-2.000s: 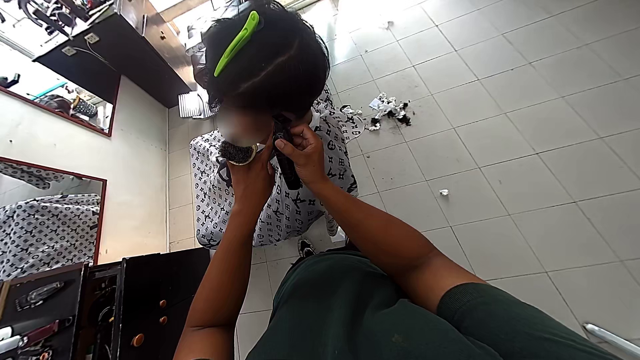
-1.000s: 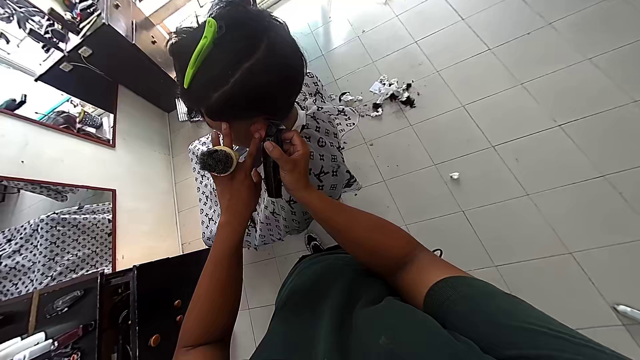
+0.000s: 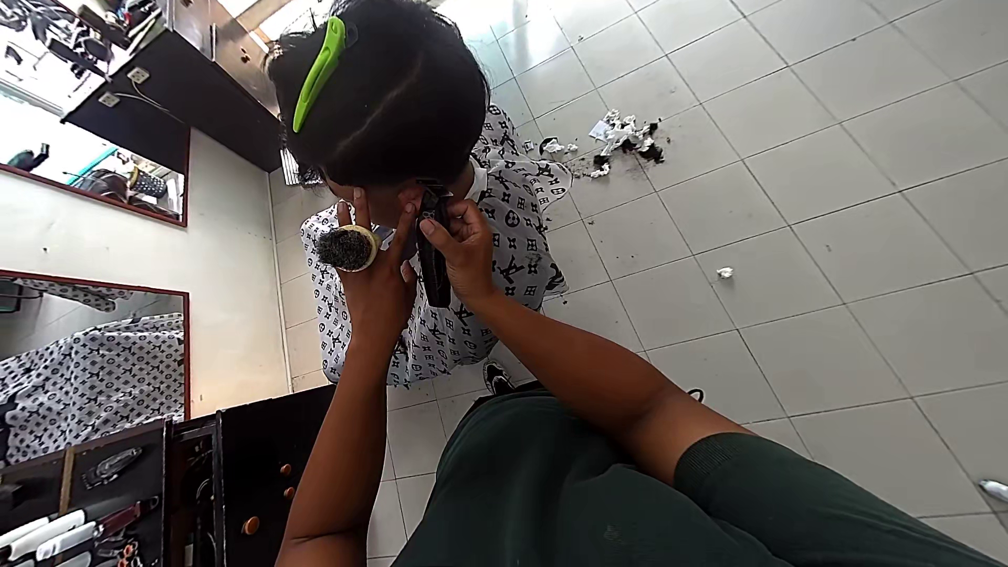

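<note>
A seated person wears a white patterned barber's cape (image 3: 504, 244), and a green hair clip (image 3: 321, 72) sits in the dark hair (image 3: 409, 94). My right hand (image 3: 466, 248) grips a black hair clipper (image 3: 433, 264) upright, its head end beside the person's ear. My left hand (image 3: 378, 276) has a round neck brush (image 3: 346, 248) with dark bristles tucked in it, while its fingertips rest on the side of the person's face and near the ear. The clipper's blade is mostly hidden by the hair and fingers.
Hair cuttings and crumpled paper (image 3: 626, 138) lie on the tiled floor, with a small white scrap (image 3: 724, 272) nearer. At lower left, an open drawer (image 3: 87, 480) holds clippers and other tools beside a dark cabinet (image 3: 268, 465). Framed mirrors (image 3: 94, 354) hang on the left wall.
My left hand's fingers have spread upward along the face beside the ear. The brush has moved with that hand to the left of the clipper. The person's head is tilted further down than two seconds ago.
</note>
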